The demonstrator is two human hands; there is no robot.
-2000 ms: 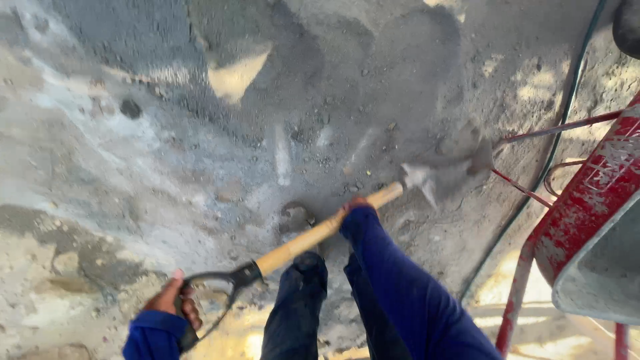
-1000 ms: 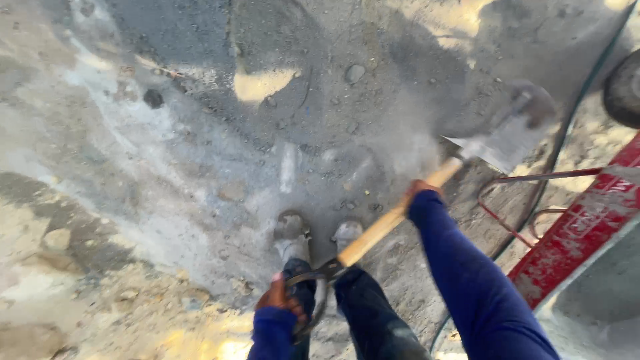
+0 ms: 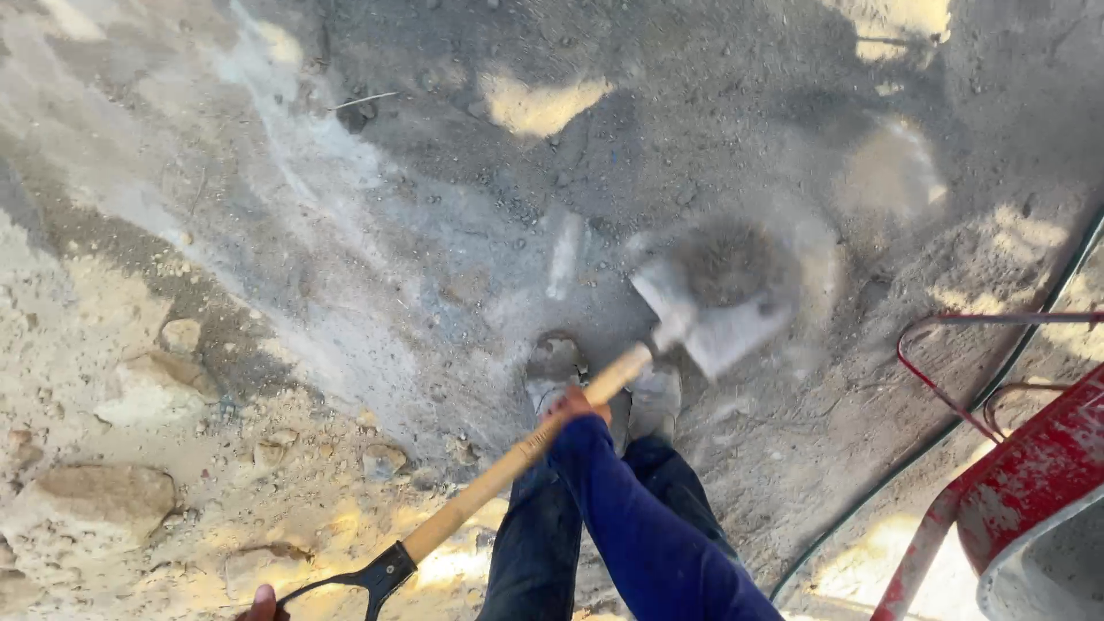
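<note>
My right hand (image 3: 580,408) grips the wooden shaft (image 3: 492,483) of a shovel, not far from its metal blade (image 3: 733,332). The blade, blurred, carries a dark clump of loose material (image 3: 729,259) and hangs over the ground in front of my shoes. At the bottom left edge, my left hand (image 3: 261,608) is at the black D-shaped handle (image 3: 379,573); only its fingertips show, so its hold is mostly hidden.
A red wheelbarrow (image 3: 1035,466) with a grey tray stands at the right. A dark hose (image 3: 906,461) runs along the ground beside it. Rocks (image 3: 99,504) lie at the left on dusty, uneven ground (image 3: 345,285). My shoes (image 3: 655,401) are below the shovel blade.
The shovel blade has moved away from the wheelbarrow, back toward my feet, and now bears a dark clump. My left hand has moved toward the lower left, mostly out of view.
</note>
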